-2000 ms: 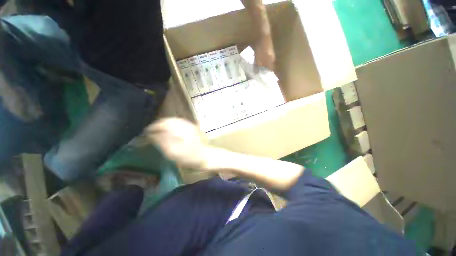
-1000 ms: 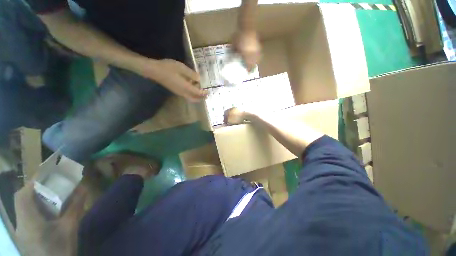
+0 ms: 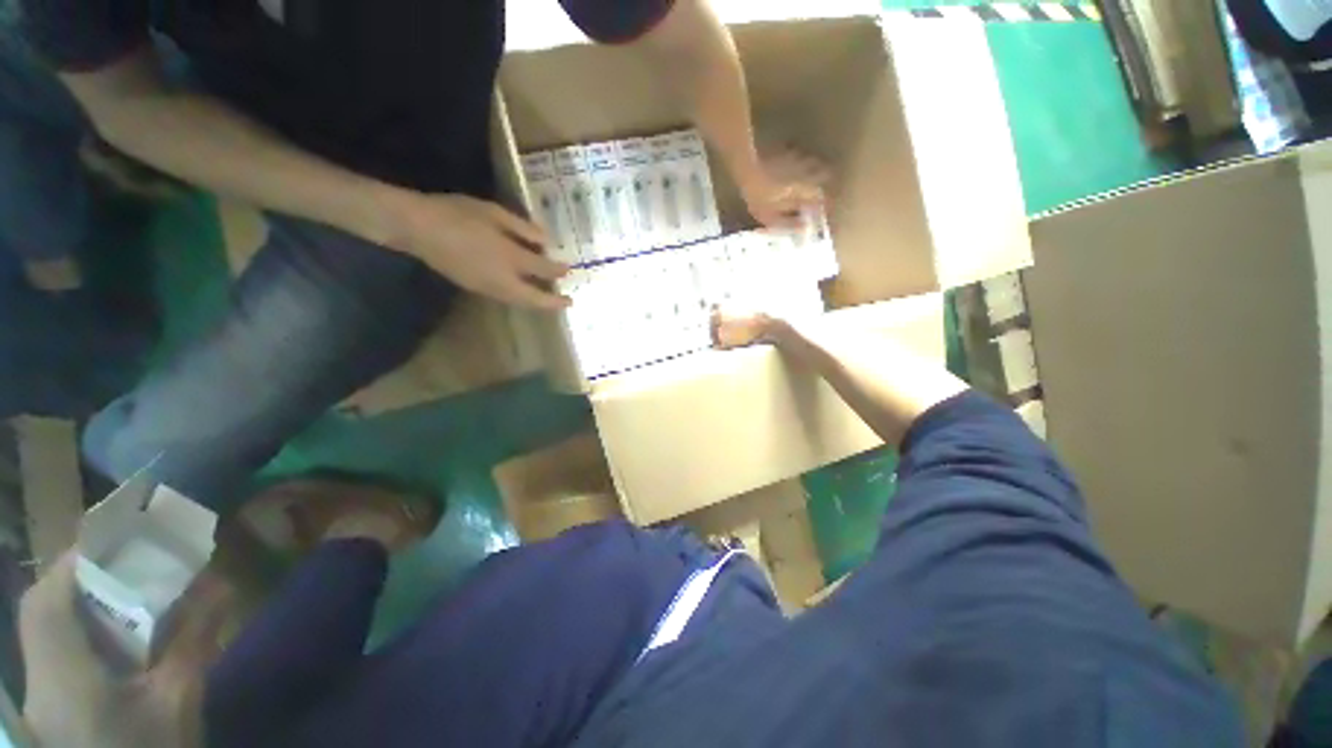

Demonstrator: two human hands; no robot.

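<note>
Small white printed cartons (image 3: 638, 197) stand in two rows in a large open brown box (image 3: 730, 439). My right hand (image 3: 742, 330) is at the near row, fingers curled down onto its carton tops; a grip on any one carton does not show. At the bottom left edge, an open white carton (image 3: 146, 563) with raised flaps is held in bare fingers (image 3: 59, 643). They are blurred and cut off, and I cannot tell whether they are my left hand or another person's.
A person in a dark top (image 3: 336, 102) sits across, one hand (image 3: 482, 249) by the box's left wall, the other (image 3: 785, 190) inside at the near row's right end. A large brown carton (image 3: 1183, 395) stands at the right. The floor (image 3: 1023, 132) is green.
My right hand has swung from left of the box onto the near row, then slid right along it. The other person's hand has moved to the row's right end. The open carton has come into view.
</note>
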